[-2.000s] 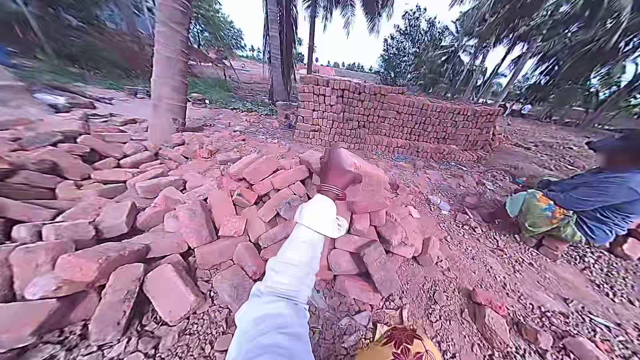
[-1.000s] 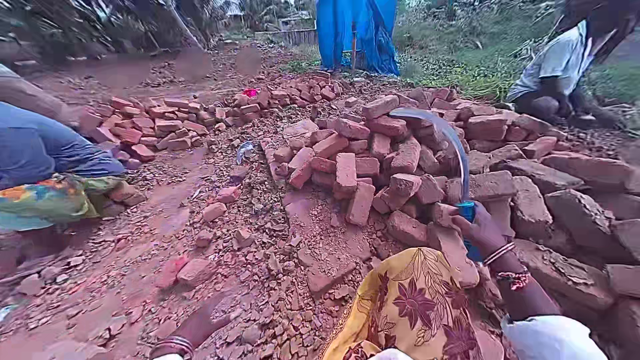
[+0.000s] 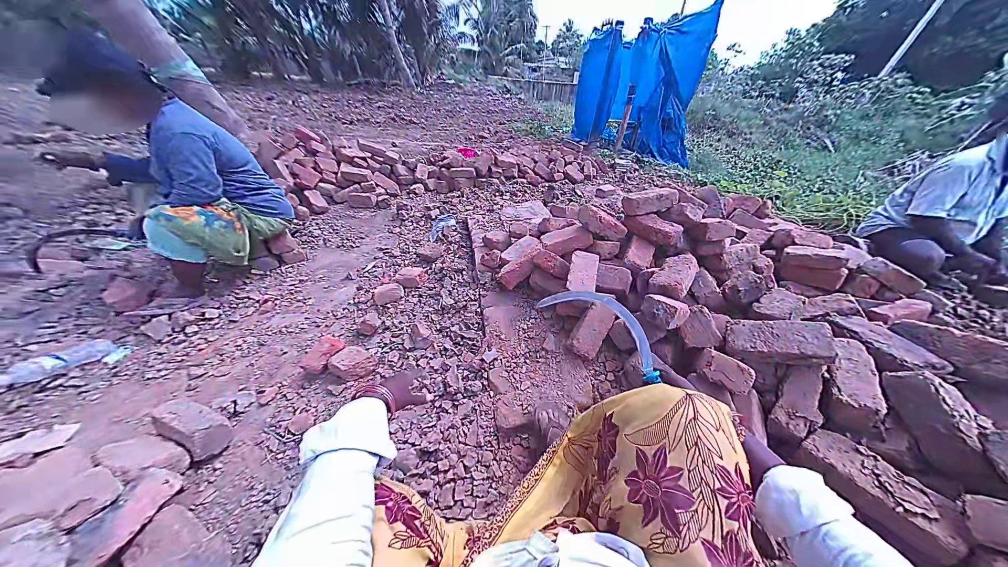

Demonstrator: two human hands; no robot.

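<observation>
My right hand (image 3: 672, 376), partly hidden behind my knee under yellow flowered cloth (image 3: 669, 472), is closed on the blue handle of a sickle (image 3: 610, 303). The curved blade points left in front of a heap of red bricks (image 3: 780, 340). Empty and with fingers apart, my left hand (image 3: 405, 390) hangs low over brick rubble (image 3: 449, 441), with bangles at its wrist. Two broken brick pieces (image 3: 352, 363) lie just beyond it. Part of my bare foot (image 3: 551, 417) shows between the hands.
A person in a blue top (image 3: 206, 165) sits at the left with a curved tool. Another person (image 3: 957, 197) crouches behind the heap at the right. Flat bricks (image 3: 142, 454) lie at lower left. A blue tarpaulin enclosure (image 3: 646, 87) stands behind, beside green plants.
My right hand has lowered the sickle behind my knee, and the blade now points left. My left hand has moved forward over the rubble. The view has turned far since the oldest frame.
</observation>
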